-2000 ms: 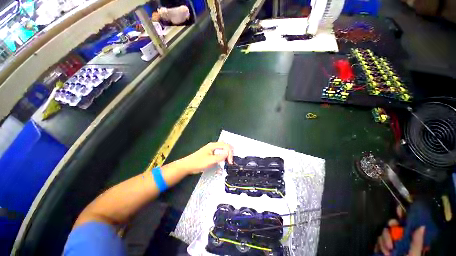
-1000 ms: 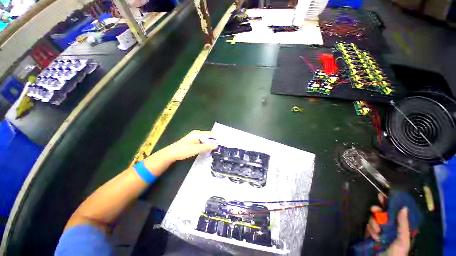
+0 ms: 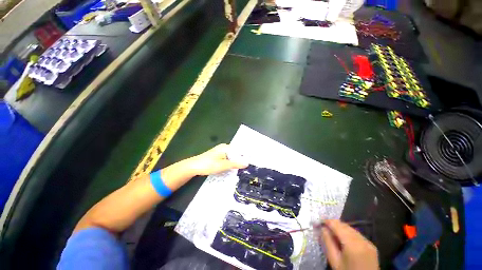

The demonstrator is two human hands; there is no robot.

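Two black modules lie in pale housings on the silvery-white work mat [image 3: 264, 142]. The upper black module [image 3: 270, 191] has a yellow lead along its lower edge. The lower black module [image 3: 252, 240] has a yellow lead across it and thin dark reddish leads running right. My left hand [image 3: 218, 160] is at the upper module's top left corner, fingers close together; its fingertips are partly hidden. My right hand [image 3: 343, 243] is at the dark leads right of the lower module, slightly blurred, fingers around them. The soldering iron [image 3: 420, 232], blue with an orange spot, lies at the right.
The wire-wool tip cleaner [image 3: 381, 171] and black round grille [image 3: 453, 142] are at the right. Circuit boards [image 3: 399, 76] lie on a black mat behind. A chipped yellow rail [image 3: 185, 108] edges the conveyor at the left. Pale-purple parts [image 3: 66, 59] stand beyond it.
My right hand has let go of the soldering iron and moved left to the dark leads. My left hand stays by the upper module. The view and the mat have shifted and turned somewhat.
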